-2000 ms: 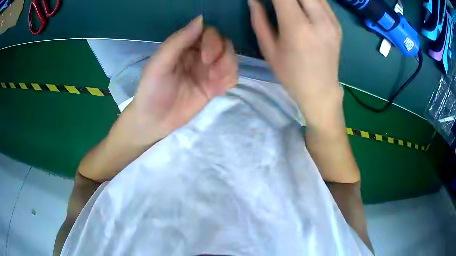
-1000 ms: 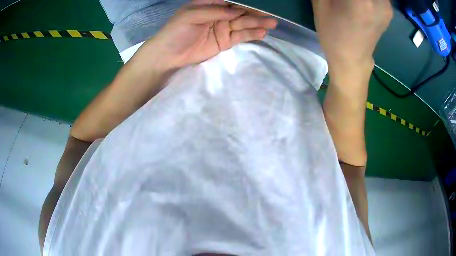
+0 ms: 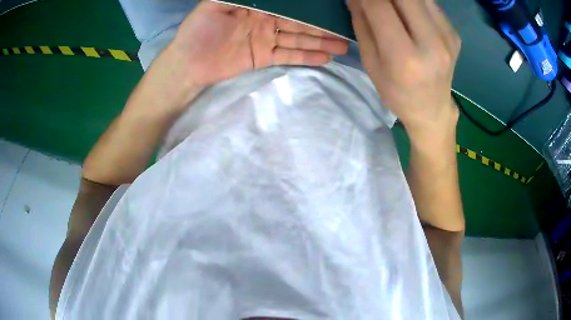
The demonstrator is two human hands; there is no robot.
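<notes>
My left hand (image 3: 250, 44) lies palm up at the near edge of the dark green bench top (image 3: 313, 11), with its fingers stretched out to the right. No object shows in its palm. My right hand (image 3: 407, 56) is over the bench edge just right of the left fingertips, back of the hand up and fingers bent. Its fingertips are at the top of the picture, and whether it holds anything is hidden. The blue-and-black electric screwdriver (image 3: 531, 44) lies on the bench to the right of my right hand.
A black cord (image 3: 501, 131) curves from the screwdriver along the bench edge. A small white piece (image 3: 516, 61) lies beside the screwdriver. A clear plastic bag (image 3: 559, 147) is at the right edge. The green floor with striped tape (image 3: 81, 51) is below the bench.
Over two seconds my left hand has opened flat, palm up. My right hand moved right, then back a little to the left. The view has shifted, and the scissors have left the picture.
</notes>
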